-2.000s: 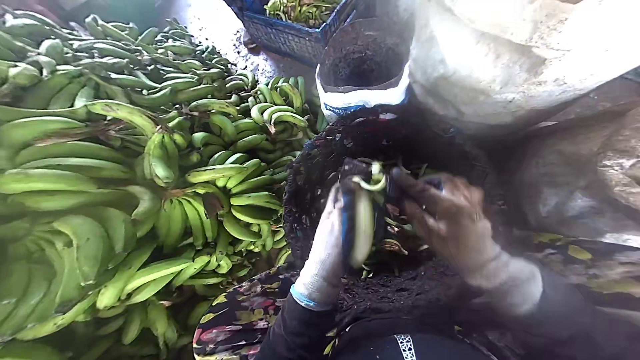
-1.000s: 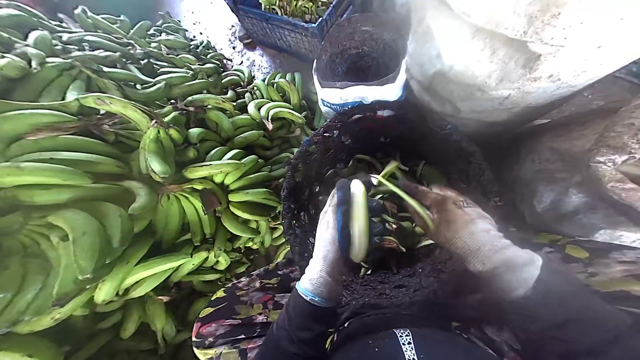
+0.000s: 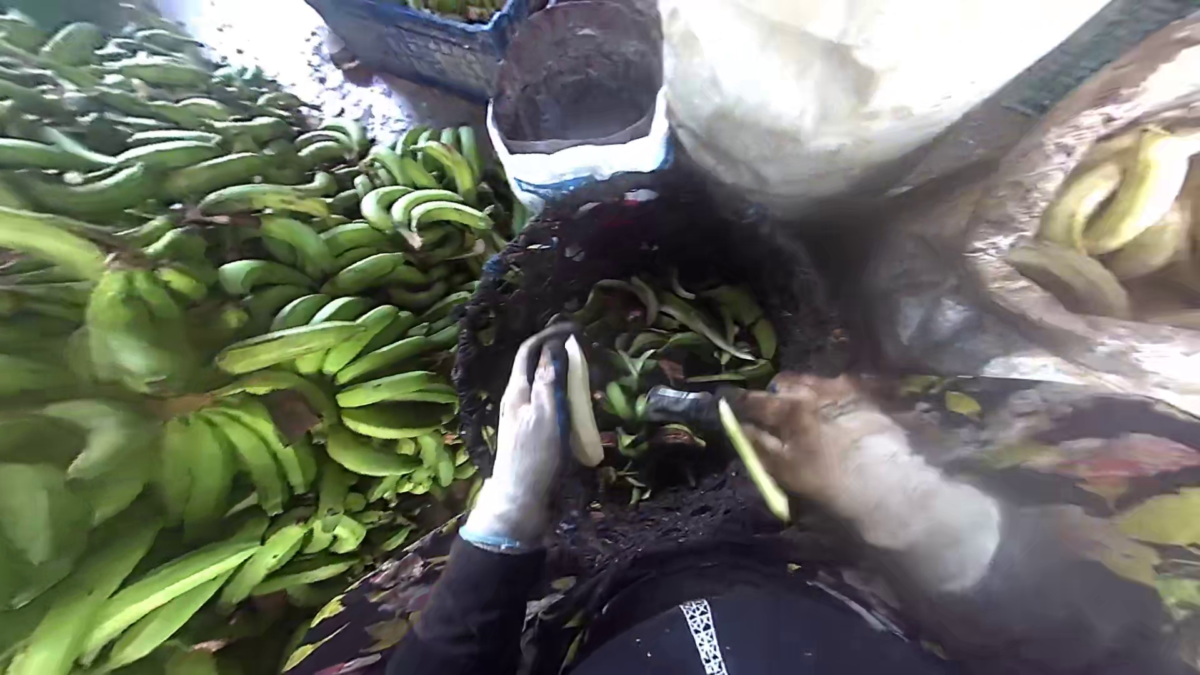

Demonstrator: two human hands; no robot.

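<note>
My left hand point(image 3: 536, 403), in a white glove with dark fingers, holds a peeled, pale plantain point(image 3: 583, 403) upright over a dark basket point(image 3: 497, 319). Green peels point(image 3: 698, 323) lie inside the basket. To its right is my right hand point(image 3: 787, 422), in a soiled glove and partly blurred, with a strip of green peel point(image 3: 753, 461) hanging at its fingers. Whether it also holds a tool cannot be made out. The two hands are apart.
Green plantains point(image 3: 375, 366) are heaped at the left. Behind the basket stand a white and blue container point(image 3: 581, 159) and a blue crate point(image 3: 422, 47). A pale sack point(image 3: 797, 84) is at the back right, and peeled plantains point(image 3: 1116, 206) lie at far right.
The peel strip, earlier between the hands near the plantain's top, now hangs at my right hand. That hand has moved away from the plantain, which stays in my left hand.
</note>
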